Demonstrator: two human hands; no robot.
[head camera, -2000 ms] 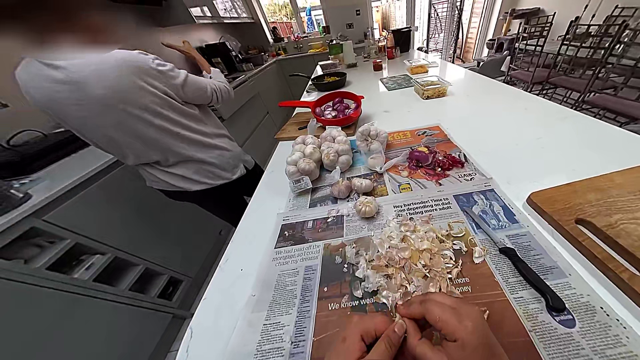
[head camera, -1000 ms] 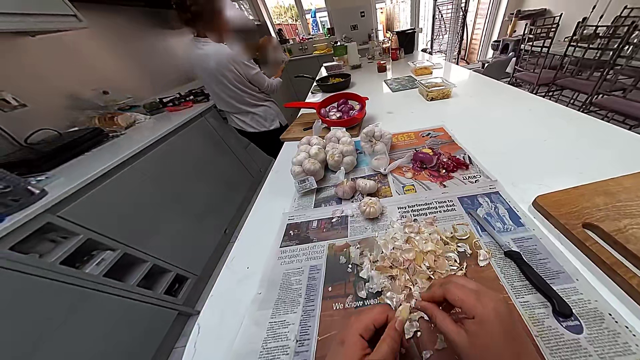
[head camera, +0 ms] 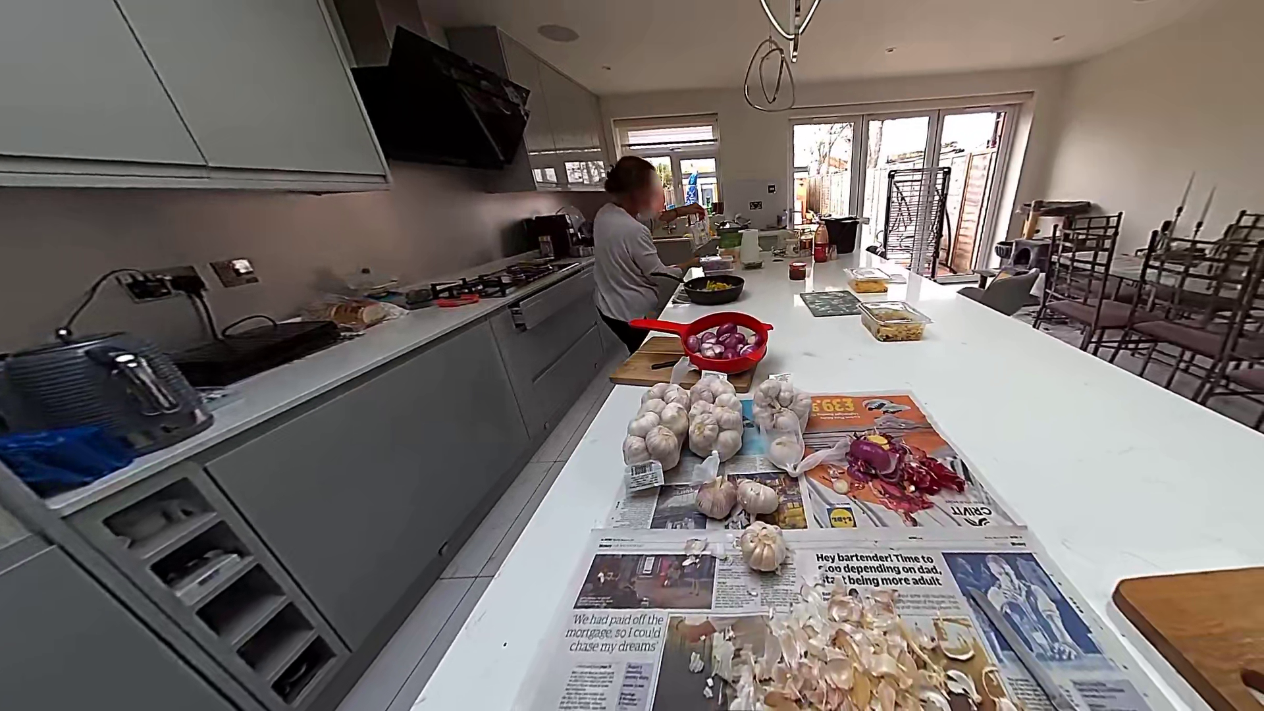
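Observation:
Neither of my hands shows in the view of now. A heap of garlic skins and cloves [head camera: 849, 647] lies at the bottom on spread newspaper [head camera: 612, 632]. Right of the heap rests a knife blade [head camera: 1017, 647], its handle cut off by the frame. A loose garlic bulb [head camera: 763, 546] sits behind the heap, with two more bulbs [head camera: 736, 498] behind it. Net bags of garlic bulbs [head camera: 681, 425] stand farther back. To their right are red onion skins with a purple onion [head camera: 874, 455]. A red colander [head camera: 726, 364] holds purple onions on a wooden board [head camera: 632, 370].
A second wooden board [head camera: 1195, 622] lies at the right edge. Farther along the white worktop are plastic food containers [head camera: 894, 322], a dark patterned mat [head camera: 830, 303] and a black frying pan [head camera: 713, 289]. A person [head camera: 627, 257] stands beyond the worktop's left side.
The view has tilted up, and both hands, seen at the garlic heap before, have left it. The person at the left has moved farther away along the kitchen.

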